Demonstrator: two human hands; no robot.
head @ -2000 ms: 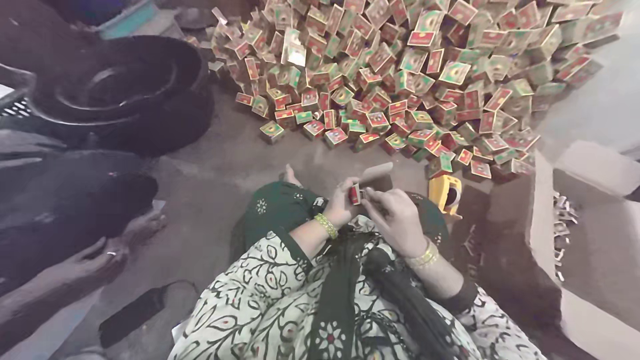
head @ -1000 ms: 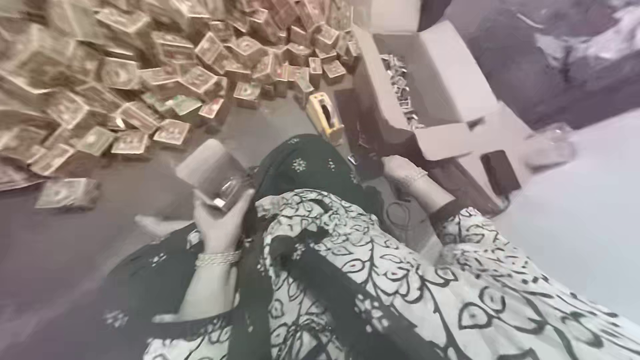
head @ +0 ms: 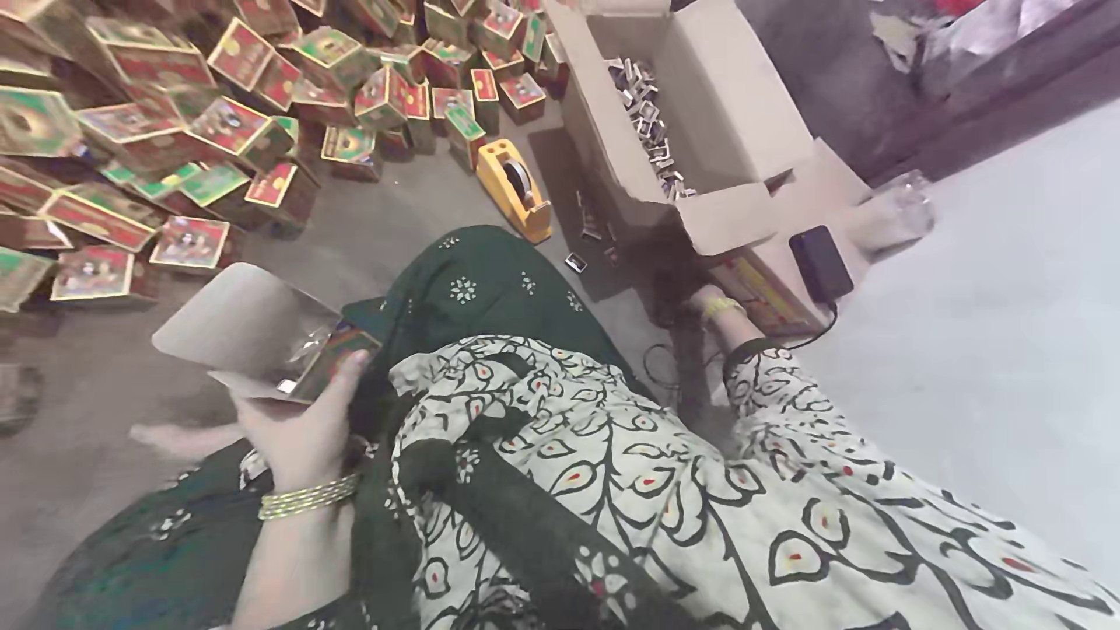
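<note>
My left hand [head: 306,420], with bangles at the wrist, holds a small cardboard box [head: 249,328] whose pale flap stands up. Its printed side, green and red, shows under my thumb, and something small and white lies at its opening. My right hand [head: 710,299] is low beside the large open carton [head: 744,96], close to a printed box side [head: 761,293]; its fingers are dim and partly hidden, so what they touch cannot be told. Many small pieces [head: 647,122] lie inside the carton.
A heap of red and green printed boxes [head: 232,122] covers the floor at upper left. A yellow tape dispenser [head: 516,192] stands between heap and carton. A black phone [head: 821,264] with a cable lies on cardboard at right, near a clear plastic container [head: 897,210].
My hands, together at first, are now far apart, the right one beside the carton. The box stays in my left hand. The view has swung to the right.
</note>
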